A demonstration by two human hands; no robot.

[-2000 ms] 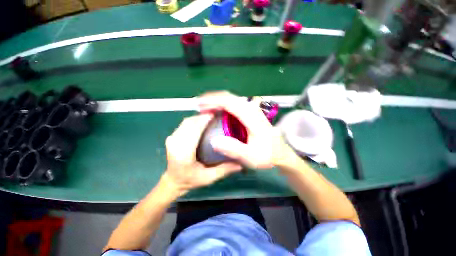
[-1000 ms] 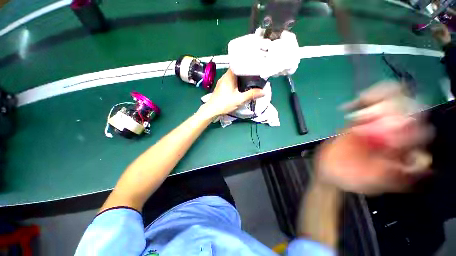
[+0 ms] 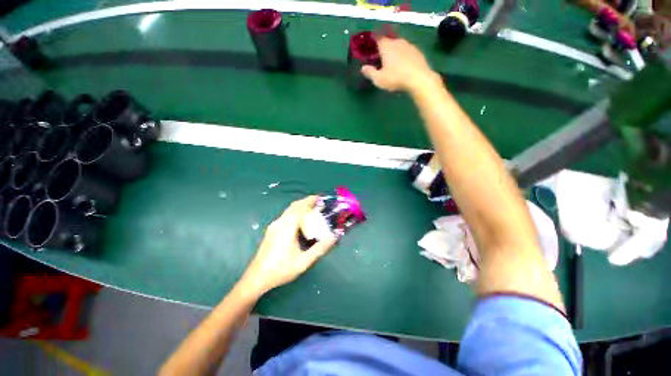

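My left hand [image 3: 290, 242] is closed around a motor and heater core [image 3: 340, 211] with a magenta ring, low over the green bench in front of me. My right hand [image 3: 397, 64] is stretched out over the belt, its fingers on the side of a filled barrel [image 3: 363, 48], a black tube with a magenta rim standing upright. Another filled barrel [image 3: 269, 40] stands to its left. A second core [image 3: 427, 175] lies at the near rail, partly hidden by my right forearm.
Black barrel housings [image 3: 65, 180] are stacked at the left. A white cloth [image 3: 450, 246] and round tub [image 3: 544, 231] lie beside my right forearm. A white bag [image 3: 592, 209] and a black-handled tool [image 3: 578, 286] lie farther right. Another core [image 3: 456, 23] is at the far rail.
My view has swung back left. My right hand has gone from a blur at the right to the barrel on the belt. My left hand has left the tub area and taken hold of a core.
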